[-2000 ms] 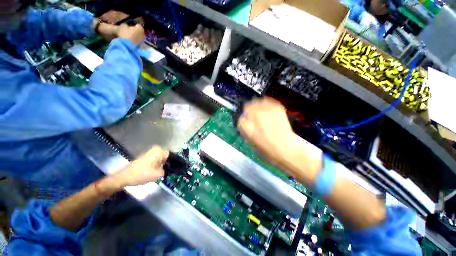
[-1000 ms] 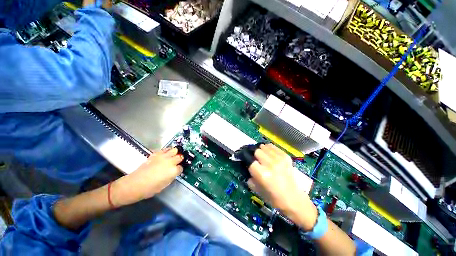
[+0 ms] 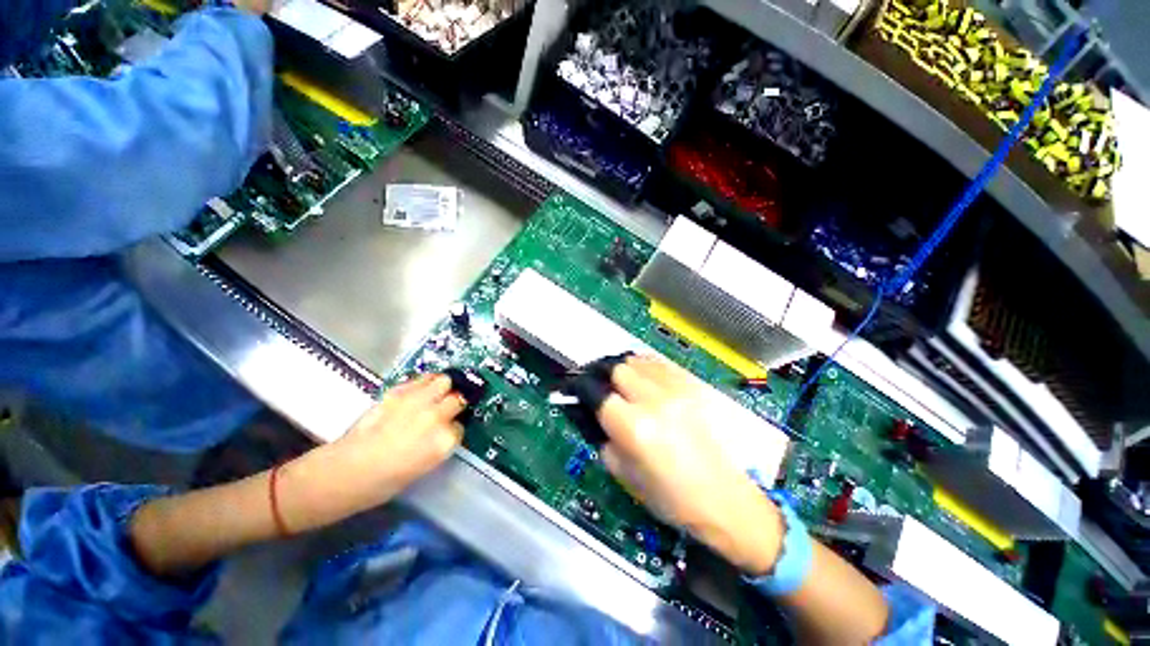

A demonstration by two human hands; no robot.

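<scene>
A large green circuit board [image 3: 555, 240] lies on the line in front of me, with a long silver-white heatsink [image 3: 555, 322] along its middle and a finned heatsink [image 3: 731, 297] with a yellow strip behind. My left hand [image 3: 423, 429], black coverings on its fingertips, is at the board's near left part, its fingertips low over small parts. My right hand [image 3: 656, 435] is over the middle of the board, in front of the long heatsink, with dark fingertips and a small pale piece at them. Whether the left fingers hold anything is hidden.
A metal conveyor edge [image 3: 505, 543] runs along my side. A white label [image 3: 421, 207] lies on the metal plate at left. Another person's blue sleeve [image 3: 139, 164] is at upper left. Bins of red parts [image 3: 725, 177] and silver-grey parts [image 3: 631, 76] stand behind. A blue cord [image 3: 971, 177] hangs at right.
My right hand has come down from the bins to the board and then shifted slightly left. My left hand has stayed near the board's left part. The finned heatsink has come into clear view.
</scene>
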